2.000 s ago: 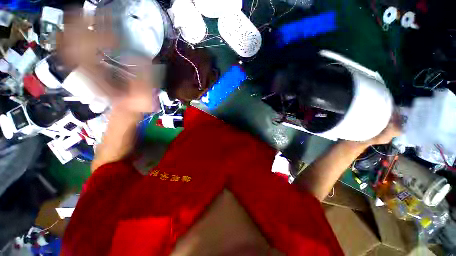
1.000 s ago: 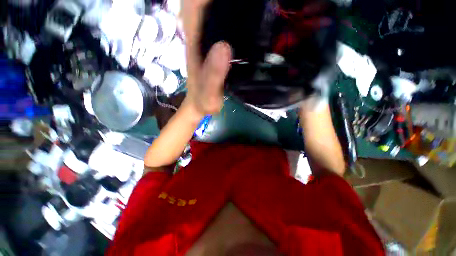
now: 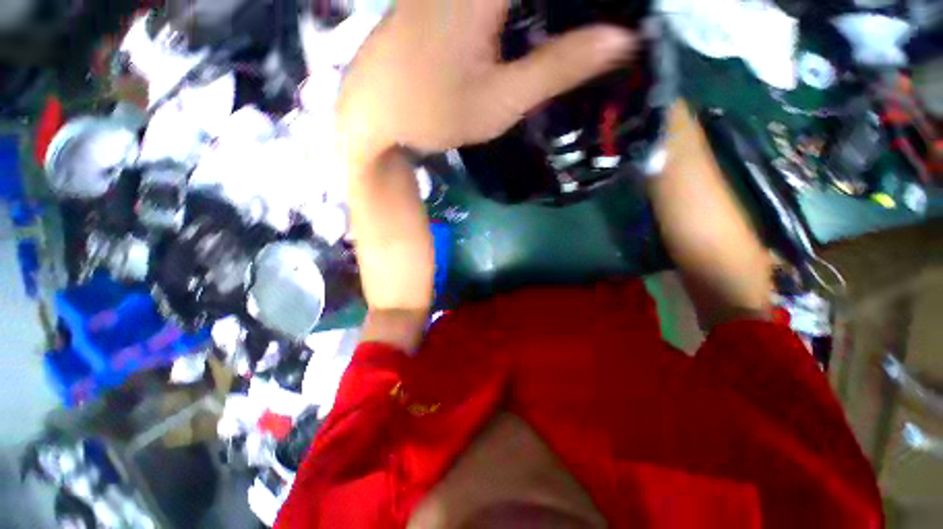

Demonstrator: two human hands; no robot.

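Observation:
The camera housing [image 3: 579, 134] is at the top centre, its dark hollow inside facing me, with red and pale parts showing in it. A pale rim shows at its right. My left hand [image 3: 445, 88] is at its left side, blurred, with the thumb lying across the opening; its fingertips are not visible. My right hand [image 3: 672, 139] is at the housing's right side, its fingers mostly hidden behind the rim. The top of the housing is cut off by the frame edge.
Heaped white camera parts [image 3: 243, 160] lie to the left, with a round metal tin [image 3: 286, 290] and blue crates [image 3: 114, 336]. A blue block [image 3: 440, 256] lies beside my left forearm. White sheets, cables and loose parts lie to the right, above cardboard [image 3: 879, 279]. The green mat [image 3: 548, 243] shows below the housing.
Two seconds ago my right hand alone held the housing on the right; now both hands are at it. Since one second ago my left hand has moved further over the opening. The view has shifted.

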